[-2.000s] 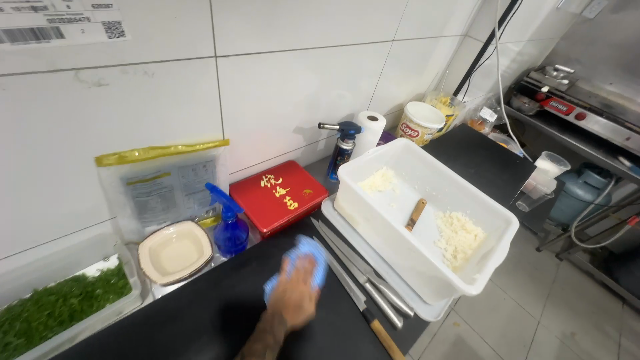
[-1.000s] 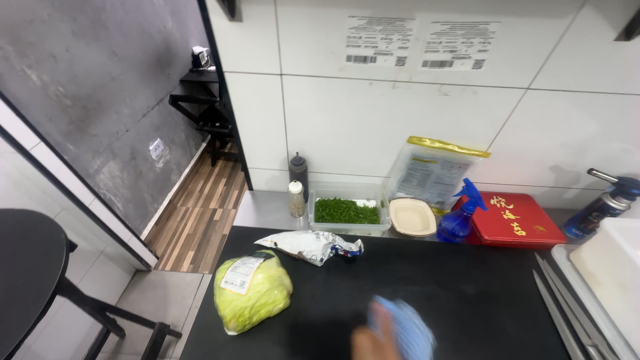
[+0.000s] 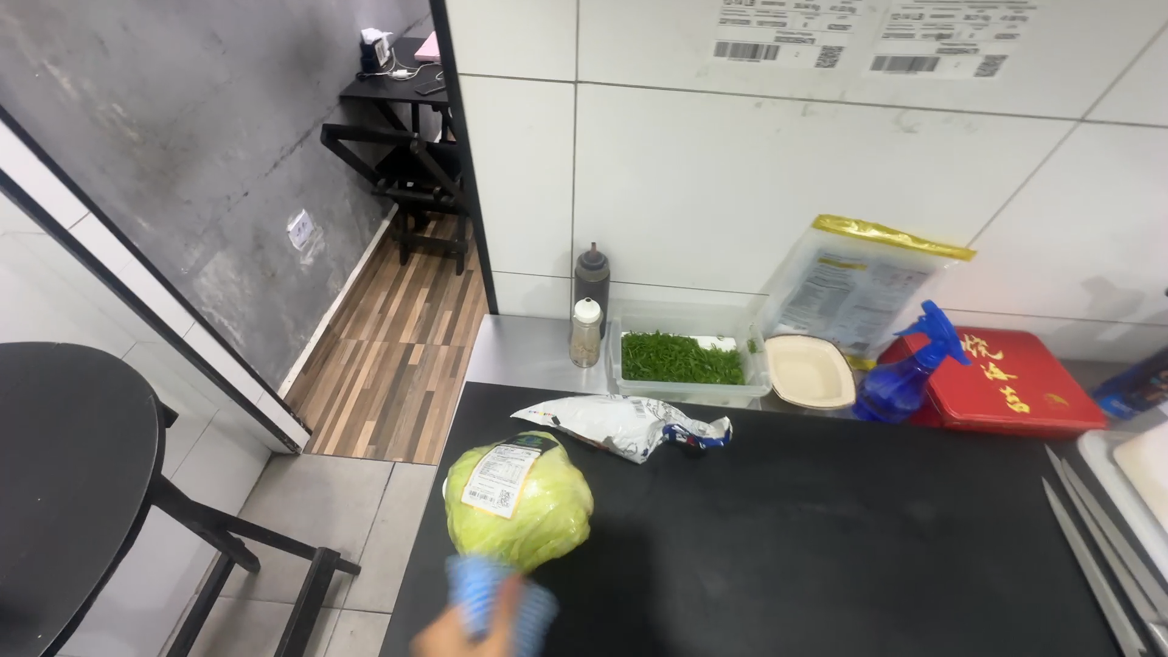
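My left hand (image 3: 470, 630) is at the bottom edge, blurred and partly cut off, closed on a blue-and-white cloth (image 3: 500, 598). The cloth is at the near side of a plastic-wrapped head of lettuce (image 3: 525, 511), which bears a printed label. Whether they touch is unclear. Both are by the left end of a black countertop (image 3: 803, 538). Just behind the lettuce lies a crumpled white and silver packet (image 3: 611, 422). My right hand is out of view.
Along the wall stand a dark squeeze bottle (image 3: 592, 278), a shaker (image 3: 585, 336), a tub of chopped greens (image 3: 680, 392), a cream bowl (image 3: 810, 372), a blue spray bottle (image 3: 899, 383) and a red box (image 3: 1013, 383). Several knives (image 3: 1090, 557) lie far right. A round black table (image 3: 73, 484) is left.
The view has swung left. The cloth in my left hand has moved left along the countertop, from near the red box and knives to beside the wrapped lettuce.
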